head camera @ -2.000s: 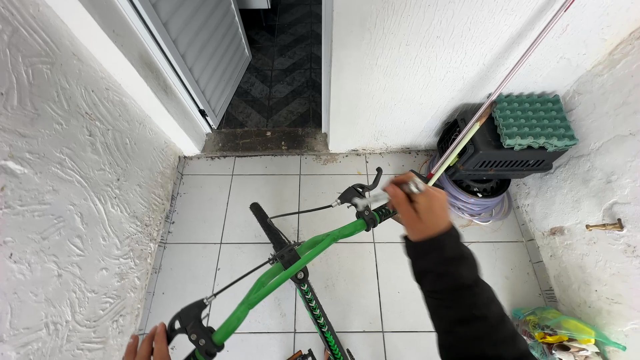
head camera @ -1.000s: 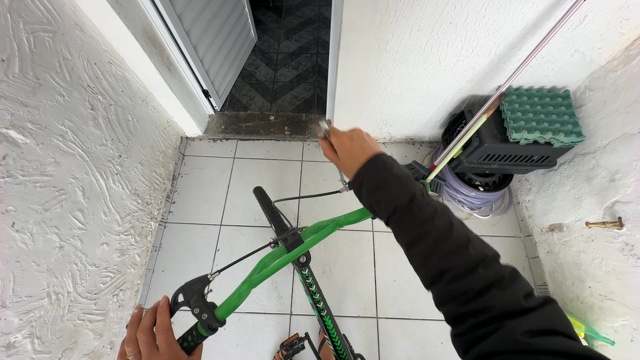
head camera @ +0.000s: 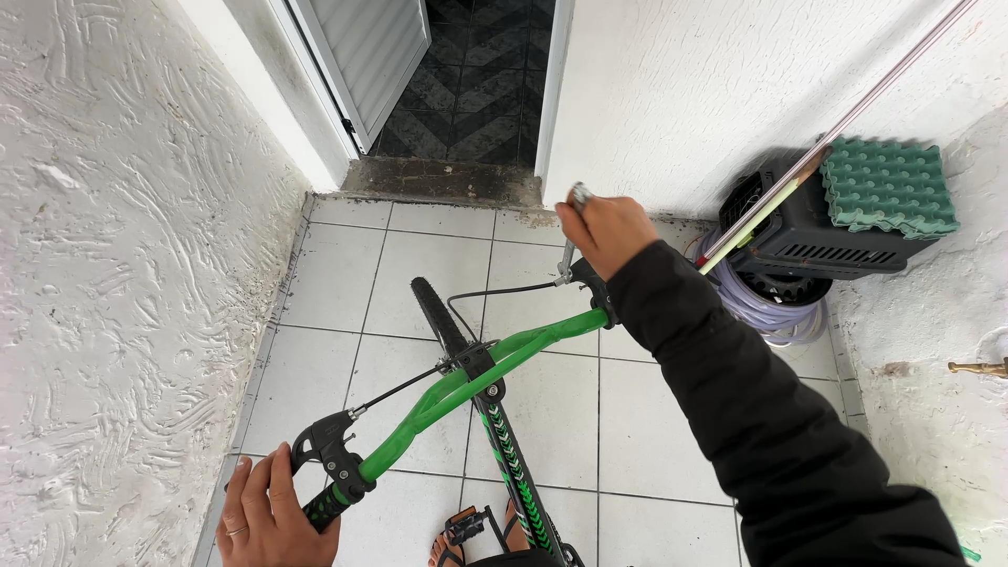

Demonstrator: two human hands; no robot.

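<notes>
A bicycle with a green handlebar [head camera: 472, 382] stands below me, its front tyre [head camera: 437, 315] pointing toward the doorway. My left hand [head camera: 276, 512] lies on the black left grip [head camera: 324, 505], its fingers reaching over the left brake lever [head camera: 303, 442]. My right hand [head camera: 610, 228] is closed around a metal wrench [head camera: 568, 256], whose lower end meets the cable end at the right brake lever mount [head camera: 591, 287]. The wrench's upper end shows above my fist. My sleeve and hand hide the right grip and most of that lever.
Right of the bicycle are a black plastic crate [head camera: 835, 248] with green egg trays [head camera: 890, 189] on top, a coiled hose [head camera: 768, 315] and a leaning pole [head camera: 835, 134]. A brass tap [head camera: 976, 368] juts from the right wall. A half-open white door [head camera: 370, 63] stands ahead.
My right hand was lower, over the right grip, two seconds ago; it then moved forward and left, and now sits above the right brake lever. My left hand stays at the left grip.
</notes>
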